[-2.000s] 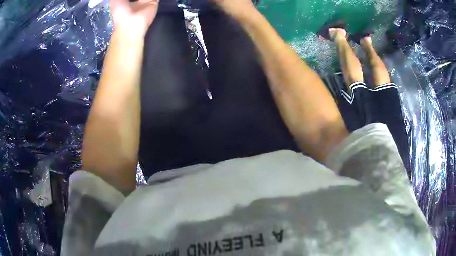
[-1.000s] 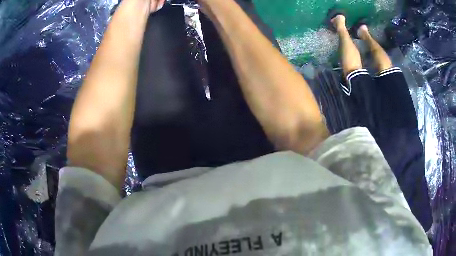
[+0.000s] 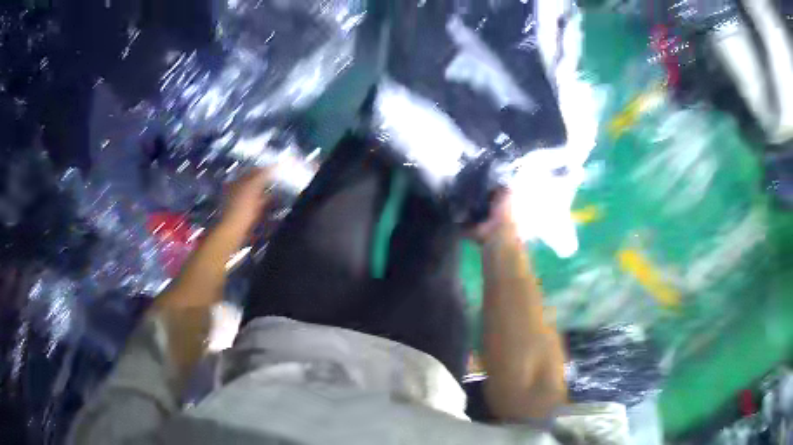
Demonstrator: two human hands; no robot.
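The frame is strongly blurred. A bagged dark garment [image 3: 487,78] with bright white patches under shiny film lies or hangs in front of my dark trousers. My right hand [image 3: 494,217] is at its lower right edge, closed on the film-covered cloth. My left hand [image 3: 261,181] is at the left of my legs against glinting plastic; its fingers are blurred, so its hold cannot be told. A bright white piece [image 3: 546,195] is beside my right hand; I cannot tell whether it is part of the same garment.
Dark bagged garments [image 3: 78,209] are heaped on the left, with a red patch [image 3: 172,233] among them. The green floor [image 3: 722,252] with yellow marks [image 3: 648,276] is on the right. A black-and-white item [image 3: 761,65] is at the upper right.
The view has swung away from the other person's legs. My hands have come lower and farther apart. The bagged garment with white patches has come into view between them.
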